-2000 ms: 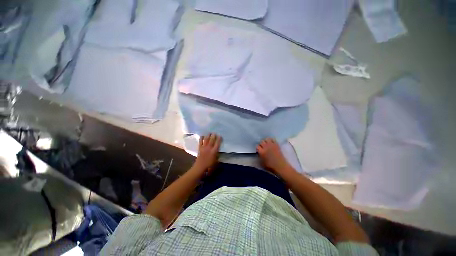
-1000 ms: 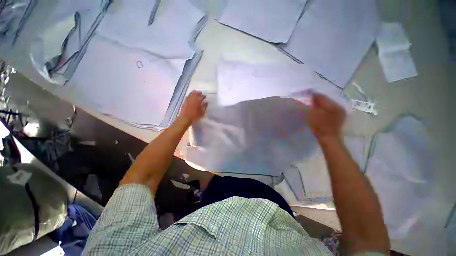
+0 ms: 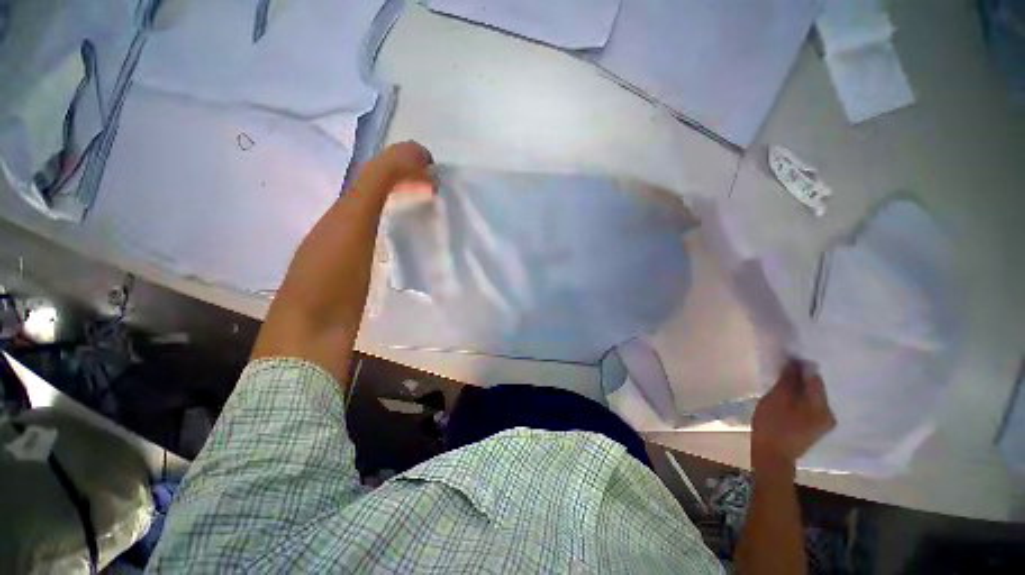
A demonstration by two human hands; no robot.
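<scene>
A light blue cut fabric piece (image 3: pixel 562 253) lies in front of me on the pale table, blurred in parts. My left hand (image 3: pixel 407 169) has its fingers closed at the far left corner of this fabric. My right hand (image 3: pixel 796 413) is at the right near the table's front edge, its fingertips on a blurred pale lilac piece (image 3: pixel 767 301). Pale pieces (image 3: pixel 719 354) lie at the right end of the blue fabric. Where the blurred piece ends among the others is unclear.
Stacked large pale panels (image 3: pixel 225 191) lie at the left. More panels (image 3: pixel 719 67) lie at the far side. A domed pale piece (image 3: pixel 888 337) is at the right, with a small white clump (image 3: pixel 798 180) beyond it. An olive sack (image 3: pixel 67 483) stands below the table at the left.
The large pale top piece has left the middle, uncovering the blue fabric. My right hand has moved right and nearer my body. My left hand has moved slightly left and away from me.
</scene>
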